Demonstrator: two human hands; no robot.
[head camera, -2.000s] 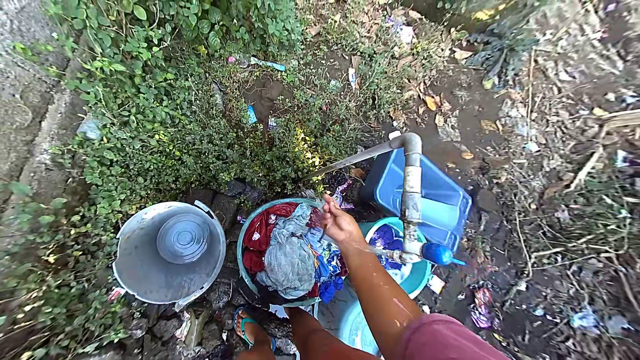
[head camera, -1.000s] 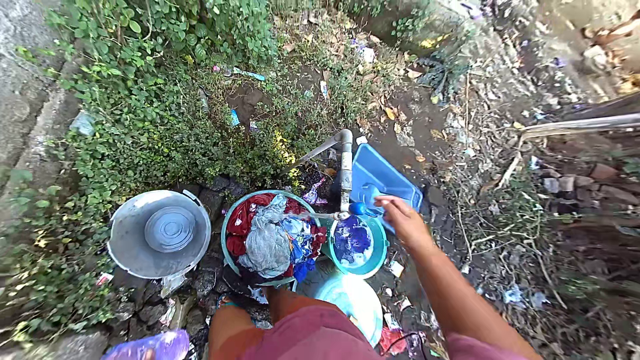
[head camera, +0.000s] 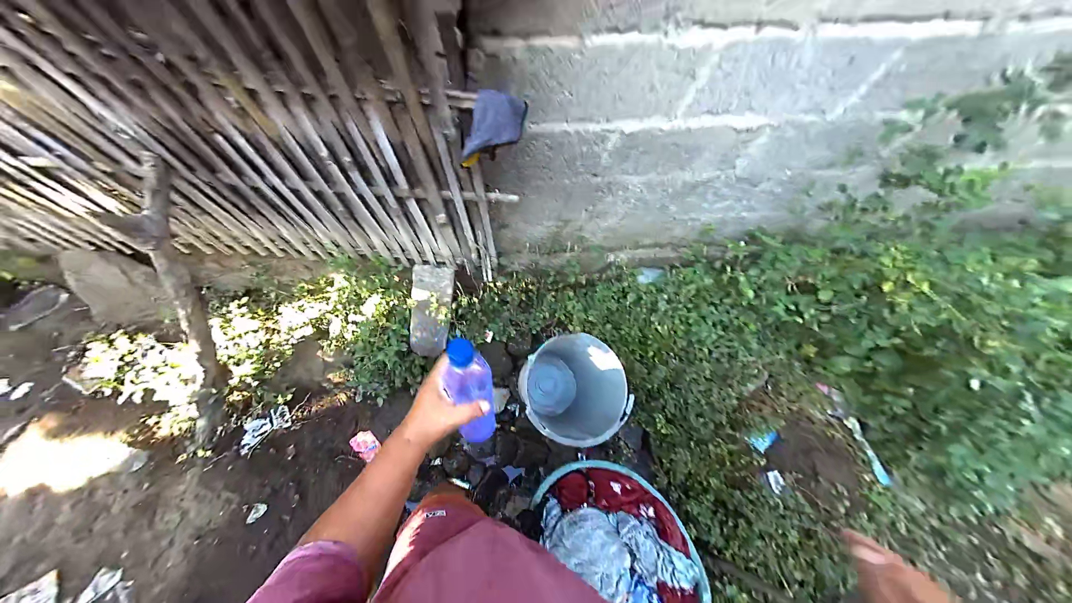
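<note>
My left hand (head camera: 442, 405) grips a translucent purple plastic bottle with a blue cap (head camera: 469, 389), held upright over the stony ground left of the grey bucket. The bucket (head camera: 599, 402) has a round ribbed base or item inside it. Below it, a light-blue-rimmed basin (head camera: 662, 496) holds wet clothes (head camera: 599, 544), red and grey-blue. At the lower right edge my right hand (head camera: 889, 569) is blurred and partly out of frame, over the plants. Whether its fingers hold anything is not clear.
A bamboo slat fence (head camera: 335, 167) meets a concrete block wall (head camera: 712, 167), with a grey cloth (head camera: 496, 121) hanging at their junction. A stone slab (head camera: 431, 310) stands in front. A tree trunk (head camera: 180, 285) rises at left. Low plants and litter cover the ground.
The view has swung far to the left, away from the pipe. The purple bottle, at the lower left edge a second ago, is now held up beside the bucket. My right hand has left the tap.
</note>
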